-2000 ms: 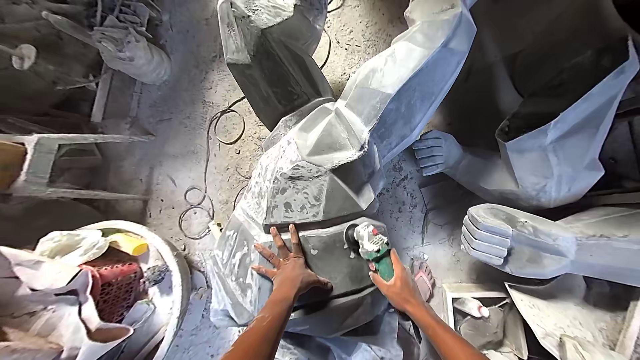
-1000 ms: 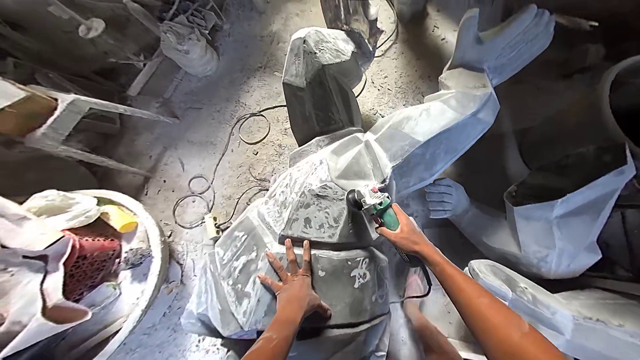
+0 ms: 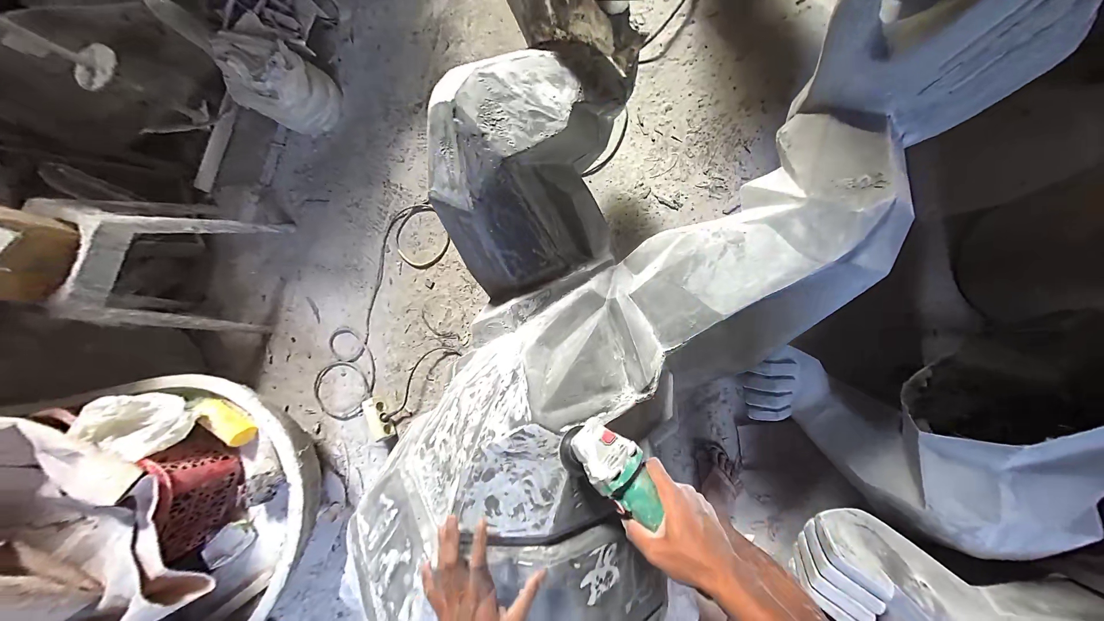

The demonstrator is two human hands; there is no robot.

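My right hand (image 3: 690, 535) grips a green angle grinder (image 3: 634, 487) whose dusty head and disc sit against the upper torso of a large faceted grey figure sculpture (image 3: 517, 483). My left hand (image 3: 474, 578) lies with fingers spread on the lower torso, just below a dark seam, holding nothing. White filler or dust streaks the torso surface. From the shoulder a faceted arm (image 3: 750, 259) reaches up to the right, and the bent head part (image 3: 526, 172) extends upward. How firmly the disc touches the surface cannot be told.
Bags and a red perforated basket (image 3: 194, 492) fill a round white tub (image 3: 297, 483) at lower left. A thin cable (image 3: 375, 285) and a socket block (image 3: 378, 420) lie on the dusty floor. A dusty stool (image 3: 103, 259) stands left; more sculpted parts (image 3: 992, 492) lie right.
The grinder in my right hand has moved up the torso from beside the lower section. The view has shifted, showing more of the sculpture's head and raised arm.
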